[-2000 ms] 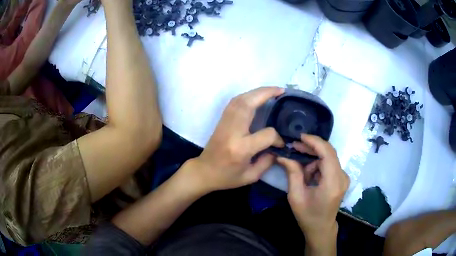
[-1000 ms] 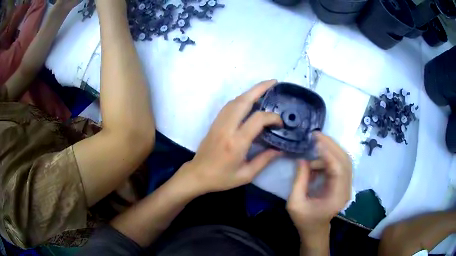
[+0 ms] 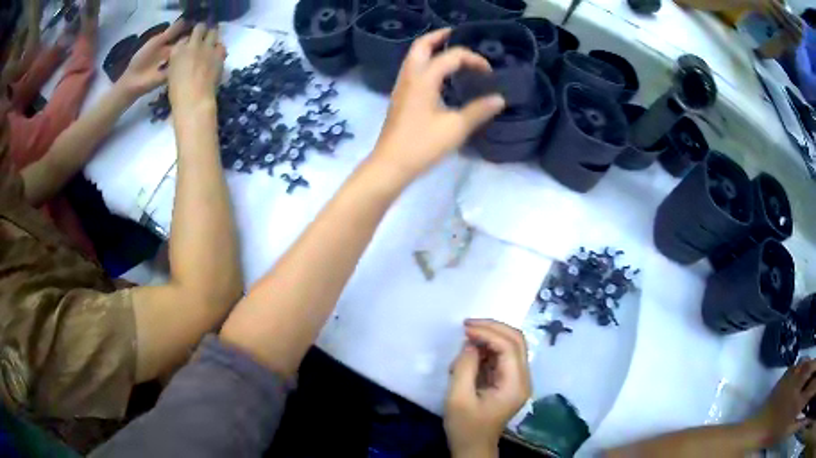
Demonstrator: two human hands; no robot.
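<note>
My left hand [image 3: 434,112] is stretched out at the top centre, thumb and fingers apart in a C shape against a dark housing [image 3: 505,58] on top of a stack. The fingertips overlap the housing's side; no firm grip shows. My right hand [image 3: 490,376] is low in the centre over the white sheet, fingers curled towards the palm. Whether small parts lie inside it is hidden. A pile of small black clips with pale dots [image 3: 590,284] lies to its upper right, with a single clip [image 3: 555,332] beside the pile.
More housings [image 3: 586,125] stand in stacks along the back and right [image 3: 707,210]. A larger clip pile [image 3: 259,112] lies at the upper left beside another person's arms [image 3: 201,206]. Another forearm [image 3: 707,440] enters at the lower right. A green scrap [image 3: 555,425] lies at the near edge.
My left hand has moved away and up to the stacks; the housing formerly between both hands is gone from there. My right hand has moved down and left in view. The view has shifted, showing more stacks.
</note>
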